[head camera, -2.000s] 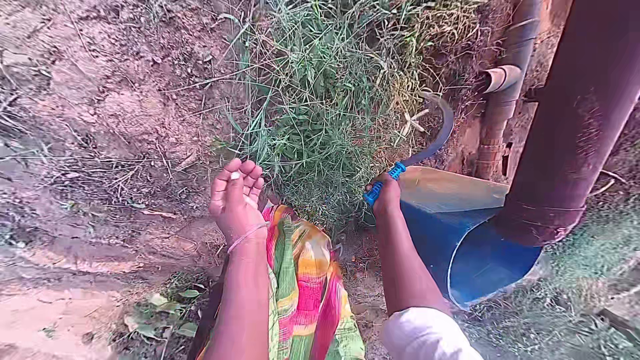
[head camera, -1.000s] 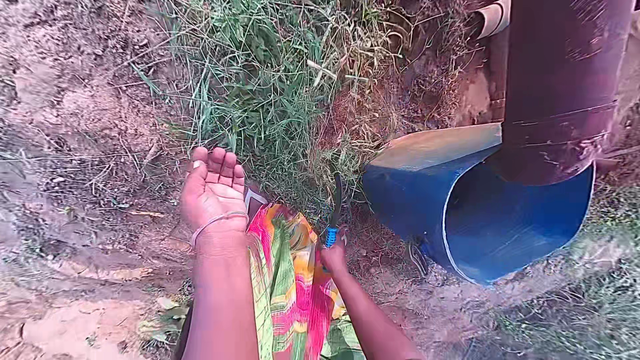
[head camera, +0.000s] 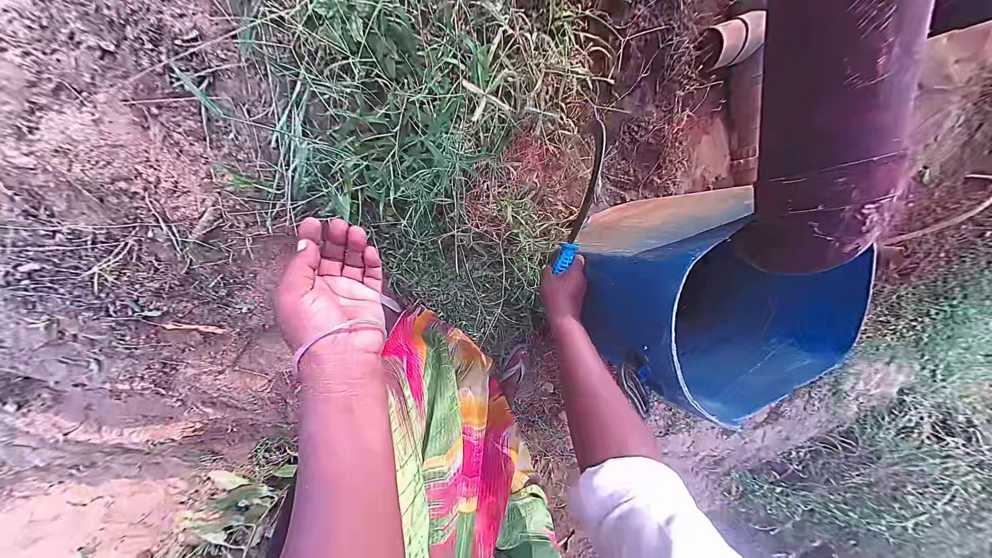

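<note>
My left hand [head camera: 333, 291] is held palm up with its fingers apart and nothing in it, a thin bangle around the wrist. My right hand [head camera: 564, 291] is closed around the blue handle of a sickle [head camera: 590, 182], whose dark, curved blade points up and away, beside the near-left side of a blue plastic drum [head camera: 628, 298]. Green grass and weeds [head camera: 403, 132] grow in front of both hands. Below and between the forearms hangs a colourful patterned cloth garment [head camera: 465, 434].
A large dark brown pipe [head camera: 837, 132] ends at the drum's open mouth. Behind it is a smaller pipe [head camera: 736, 39]. Bare, rough soil [head camera: 116, 310] with dry twigs lies to the left, leafy weeds [head camera: 236, 504] at lower left, more grass [head camera: 860, 480] at lower right.
My right hand has moved the sickle down toward the garment, then back up beside the drum. My left hand stays raised and empty. The view has shifted somewhat.
</note>
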